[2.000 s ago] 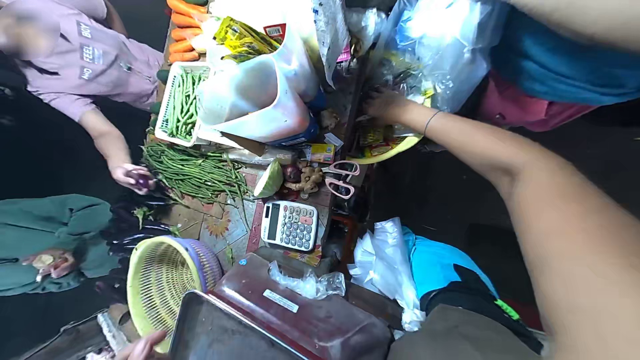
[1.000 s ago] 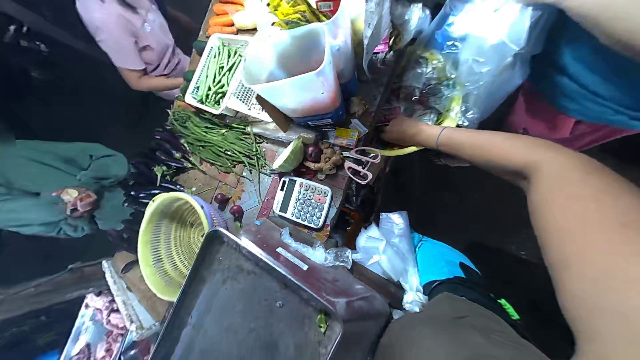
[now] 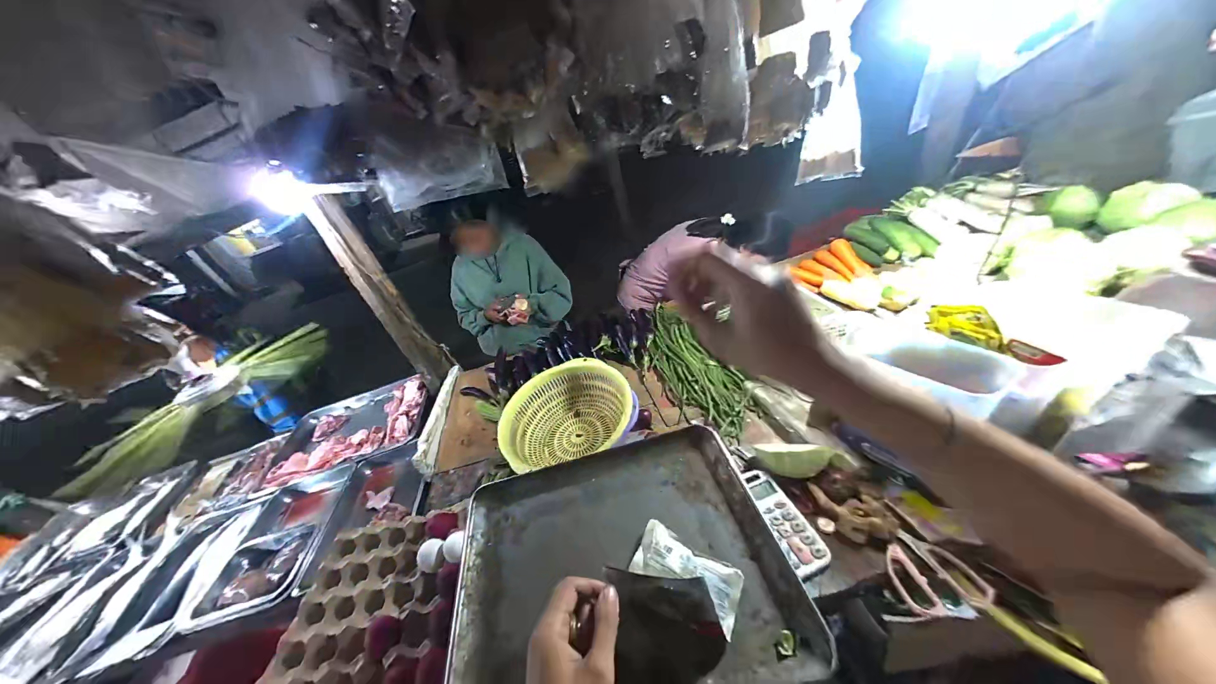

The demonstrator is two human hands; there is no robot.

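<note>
My left hand (image 3: 574, 635) is at the bottom centre, over the dark metal tray (image 3: 532, 541), its fingers closed on a small coin-like thing partly hidden between them. Right beside it lie a dark flat sheet (image 3: 665, 622) and a crumpled whitish plastic packet (image 3: 693, 570); whether the hand touches the sheet I cannot tell. My right hand (image 3: 736, 304) is raised, blurred, above the long green beans (image 3: 698, 370); whether it holds anything I cannot tell. A yellow plastic basket (image 3: 570, 415) stands behind the tray, and a white calculator (image 3: 787, 524) lies along its right edge.
Egg cartons (image 3: 351, 589) and trays of meat (image 3: 347, 437) and fish (image 3: 114, 532) line the left. Pink-handled scissors (image 3: 936, 579), ginger (image 3: 855, 513) and a cut green vegetable (image 3: 793, 460) lie at right. A person in green (image 3: 513, 285) and one in pink (image 3: 655, 266) are beyond the goods.
The view has swung up and left by a lot. My right hand has left the plastic bags and is now raised over the beans. My left hand now shows over the tray.
</note>
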